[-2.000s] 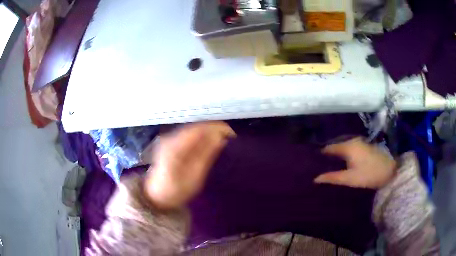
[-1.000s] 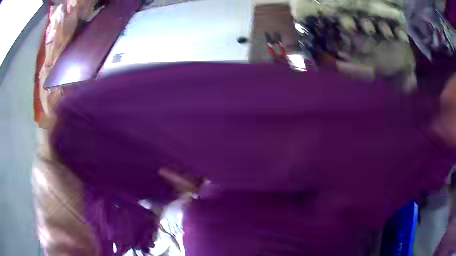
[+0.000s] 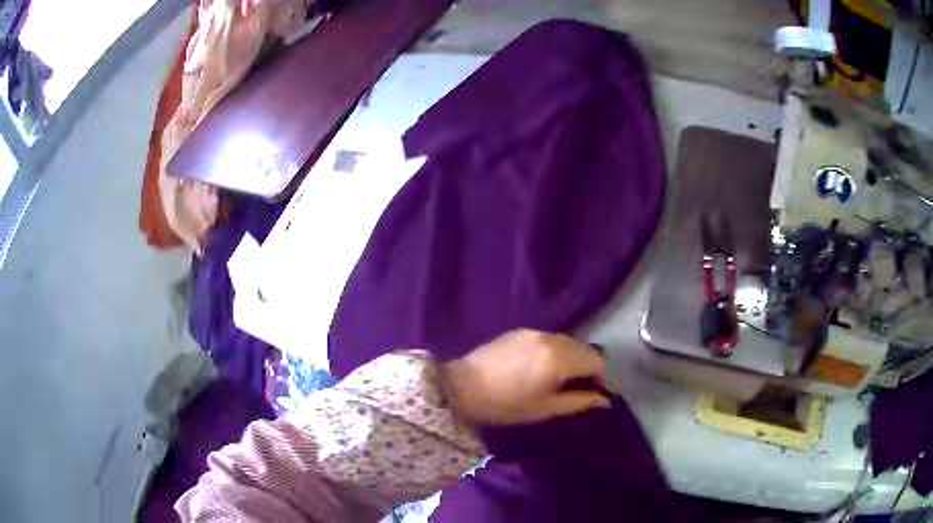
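Note:
A dark purple cloth piece lies spread over the white machine table, its rounded end toward the back and its lower part falling over the front edge. My left hand grips the purple cloth near the table's front edge, fingers closed on it. My right hand is not in view. The overlock machine stands at the right, with no cloth seen under its foot. Red-handled snips lie on the grey metal cloth plate.
A glossy maroon board is at the upper left, with peach and orange cloth beside it. A yellow-cream frame with a dark hole is in the tabletop below the machine. Purple scraps are at the right edge.
The purple cloth, earlier in my lap and then lifted across the view, now lies on the table. My left hand has moved right onto it. My right hand has left view; the view has shifted.

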